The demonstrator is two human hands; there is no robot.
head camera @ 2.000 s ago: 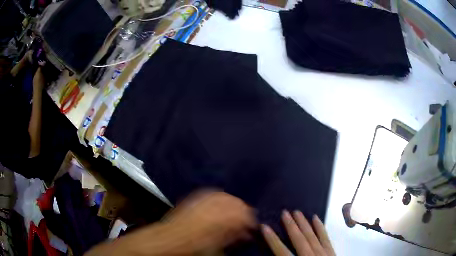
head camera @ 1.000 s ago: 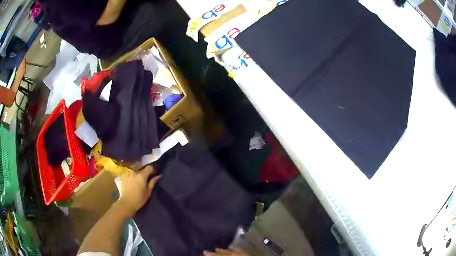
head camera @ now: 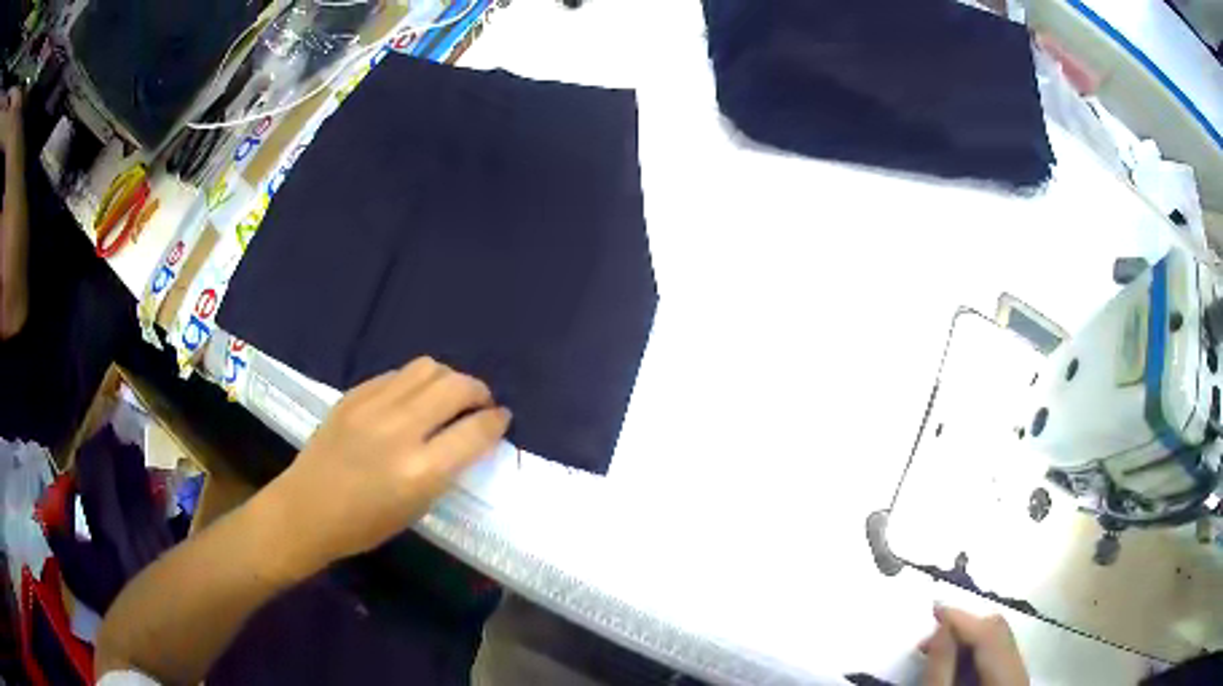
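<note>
A dark cut panel (head camera: 470, 241) lies flat on the left part of the white table (head camera: 778, 402), with a faint crease or line across it. My left hand (head camera: 389, 449) is on its near edge, fingers curled together over the cloth; the thumb's grip is hidden. My right hand (head camera: 976, 650) is at the bottom edge, partly cut off, in front of the machine bed. Its fingers are bent, and whether it holds anything cannot be told. The white sewing machine head (head camera: 1120, 389) with a blue stripe stands at the right, its needle area small and unclear.
A thick dark cloth stack (head camera: 879, 87) lies at the back. Orange-red handles (head camera: 124, 212) and printed tape (head camera: 201, 302) are along the left edge. A cardboard box (head camera: 134, 389) with dark cloth is below left. Another person's arm (head camera: 11, 215) shows at far left.
The view has swung from the boxes back to the table and machine. My left hand has moved from dark cloth by the box to the panel's near edge. My right hand is now near the machine.
</note>
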